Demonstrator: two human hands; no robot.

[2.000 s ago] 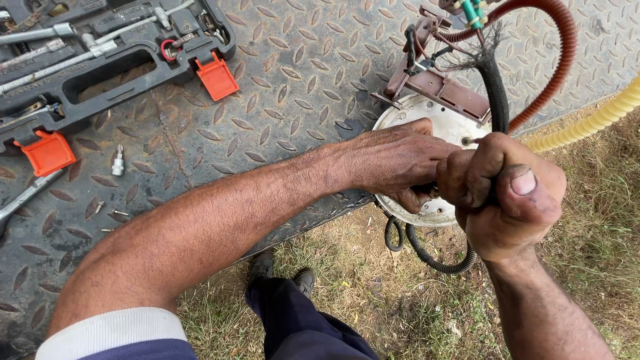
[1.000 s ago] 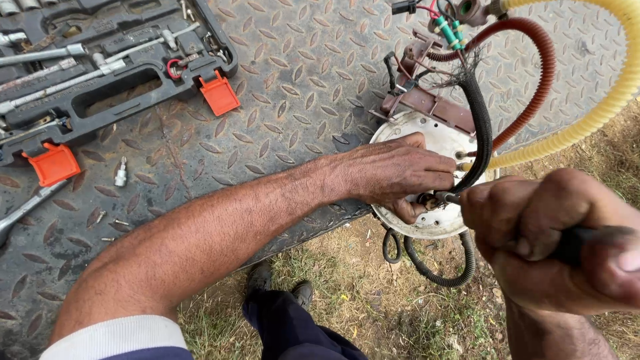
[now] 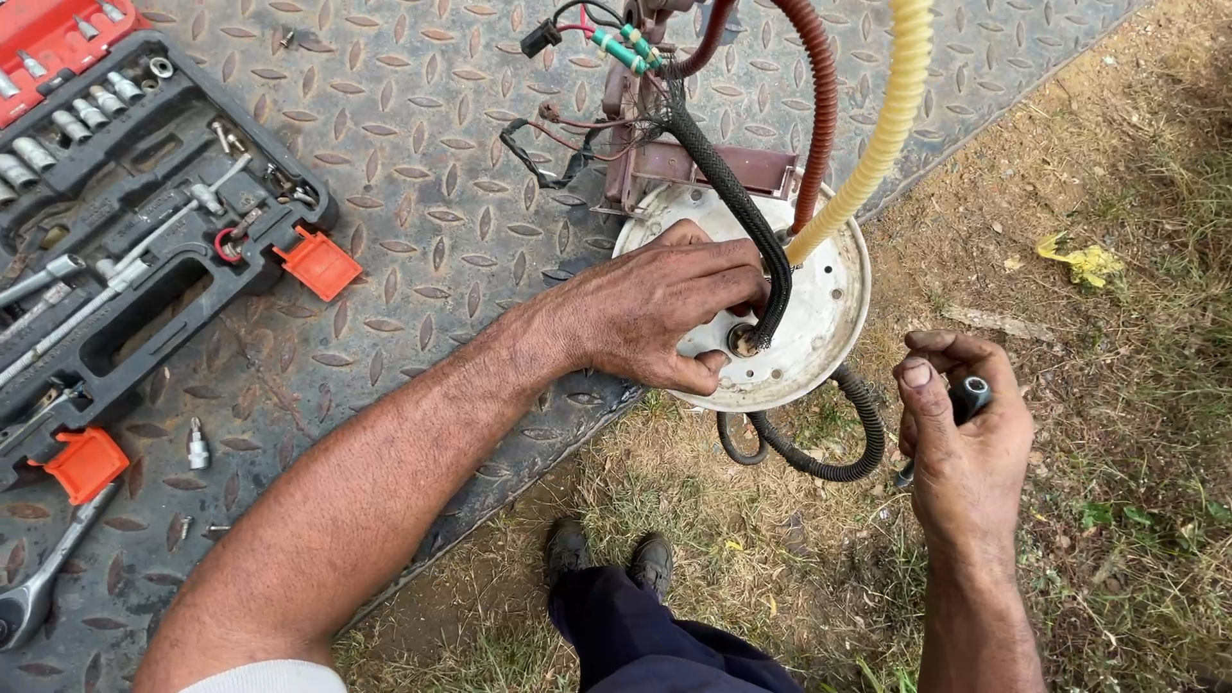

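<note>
My left hand (image 3: pixel 669 308) rests on a round white metal flange (image 3: pixel 818 318), its fingers around the lower end of a black braided sleeve (image 3: pixel 722 178). That sleeve runs into a round fitting (image 3: pixel 742 339) in the flange. Brown corrugated hose (image 3: pixel 821 96) and yellow corrugated hose (image 3: pixel 890 115) rise from the flange, beside a brown plastic bracket (image 3: pixel 707 166). Green wire connectors (image 3: pixel 619 50) sit at the sleeve's frayed top. To the right of the flange, my right hand (image 3: pixel 962 414) holds a dark-handled tool (image 3: pixel 970 397) with a socket-like end; its shaft is mostly hidden.
A black socket-set case (image 3: pixel 207 279) with orange latches lies at left on the diamond-plate metal surface (image 3: pixel 433 144). Near it are a loose bit socket (image 3: pixel 198 445), small screws (image 3: pixel 185 526) and a ratchet (image 3: pixel 34 597). A black corrugated hose (image 3: pixel 837 472) hangs over grassy ground.
My right hand, earlier at the flange with the tool, has moved away to the right and turned palm up. My left hand stays at the flange. The view has shifted somewhat.
</note>
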